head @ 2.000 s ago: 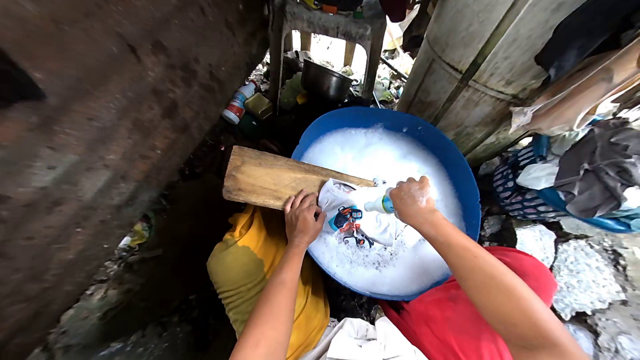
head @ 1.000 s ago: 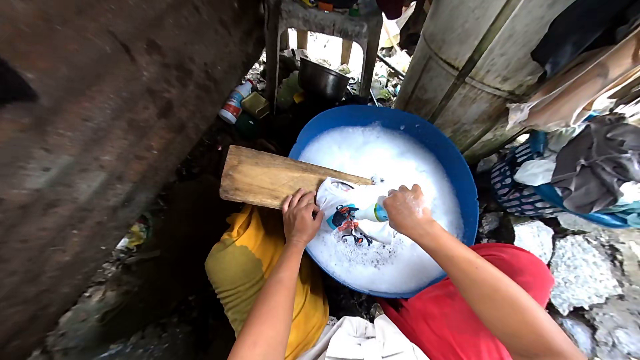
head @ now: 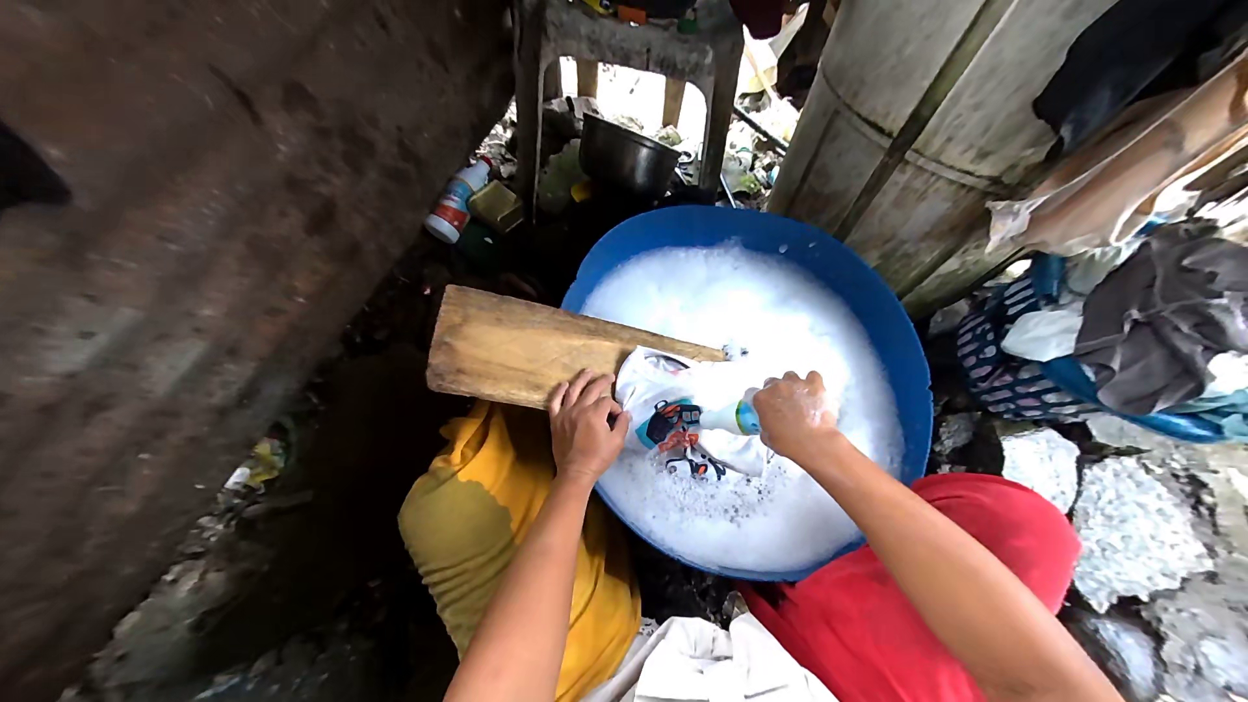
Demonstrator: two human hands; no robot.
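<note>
A round blue plastic basin (head: 892, 341) holds white suds. A wooden board (head: 526, 349) slants over its left rim, and a white cloth with a colourful print (head: 673, 429) lies over the board's lower right part and in the foam. My left hand (head: 588, 424) presses on the board's lower edge at the cloth's left side; whether its fingers grip the cloth is not clear. My right hand (head: 795, 414) is closed around a white bottle with a green and blue label (head: 743, 417), tilted so that its narrow end points left, over the print.
A grey plastic stool (head: 624, 39) and a metal pot (head: 629, 156) stand beyond the basin, with a white and red bottle (head: 456, 200) to their left. Corrugated metal sheet (head: 195, 292) bounds the left. At right are a laundry basket with clothes (head: 1014, 341) and broken concrete (head: 1136, 531).
From two seconds to one second ago, my right hand moved a little left with the bottle; it is still near the print. My left hand has stayed on the board.
</note>
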